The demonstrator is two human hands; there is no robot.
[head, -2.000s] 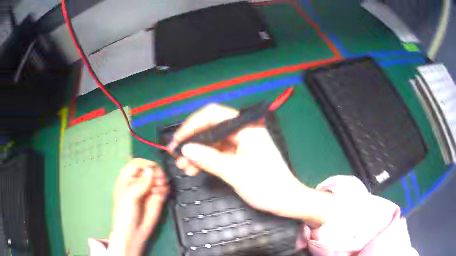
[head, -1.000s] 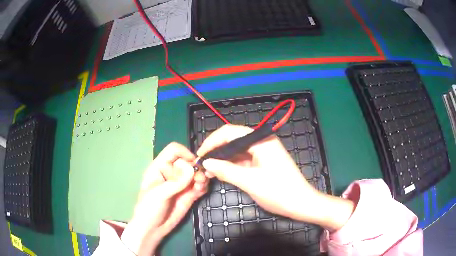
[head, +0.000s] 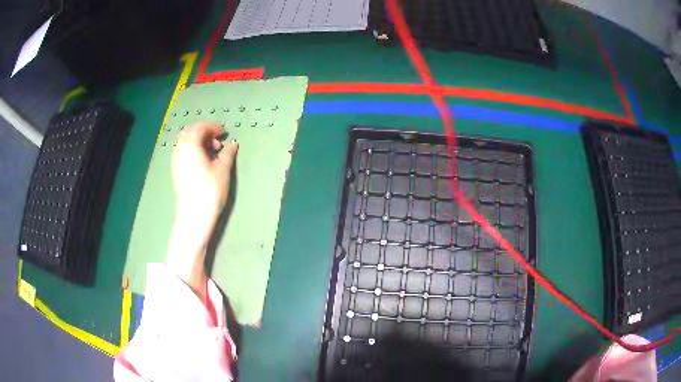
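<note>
My left hand [head: 200, 168] is over the light green pad [head: 257, 224], its fingertips down at the rows of tiny parts near the pad's top. A small dark spot shows at the fingertips; I cannot tell whether they hold a part. Tiny parts [head: 243, 110] sit in rows beyond and beside the hand. The black pocketed centre tray [head: 440, 242] lies to the right, with bright dots in some left-side pockets. My right hand is not in view; only its pink sleeve [head: 621, 363] shows at the lower right edge. The pen is not visible.
The red hose [head: 489, 227] hangs across the centre tray towards the right sleeve. Black tray stacks stand at left [head: 67, 183] and right [head: 648, 224]. A paper form [head: 299, 16] and black rear tray [head: 478, 26] lie at the back. Coloured tape [head: 373, 89] lines the green mat.
My hands have parted. My left hand has moved left onto the green pad. My right hand has left the picture with the pen. The view has shifted, so the centre tray is uncovered.
</note>
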